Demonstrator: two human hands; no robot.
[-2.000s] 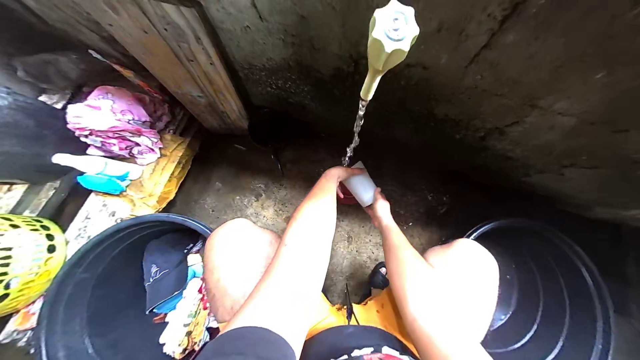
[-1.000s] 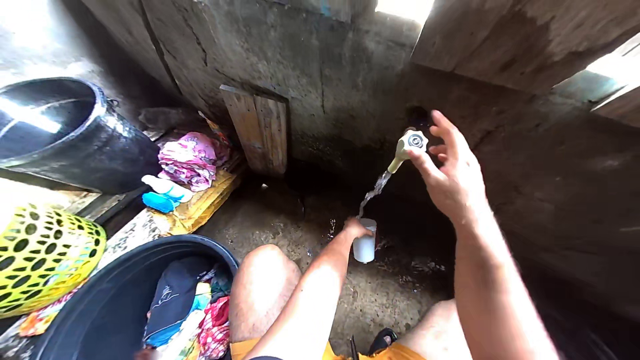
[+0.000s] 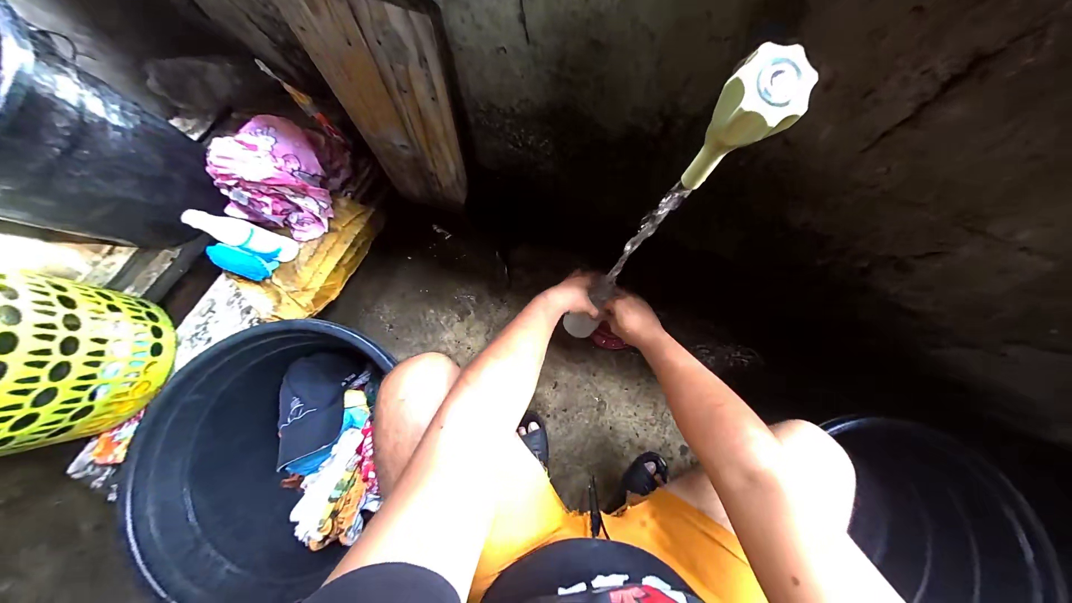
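Note:
Water runs from a cream plastic faucet [image 3: 745,105] on the wall. Under the stream, my left hand [image 3: 572,295] grips a whitish translucent cup [image 3: 580,325], which is tilted. My right hand [image 3: 630,316] is at the cup's other side, blurred, its fingers close to the falling water; whether it grips the cup is hard to see. Just below the hands a red object [image 3: 609,337] shows in part on the wet floor.
At left, a black tub [image 3: 209,469] holds a dark cap [image 3: 314,406] and clothes. Beyond it are a yellow-green basket [image 3: 79,360], pink cloth [image 3: 272,172], a white bottle [image 3: 239,233] and a large black container [image 3: 100,142]. Another black tub [image 3: 930,502] stands at right, wooden boards [image 3: 394,92] against the wall.
My right hand has moved from beside the faucet's knob down to the cup. The cup, upright in my left hand a second ago, is now tilted. The view has shifted.

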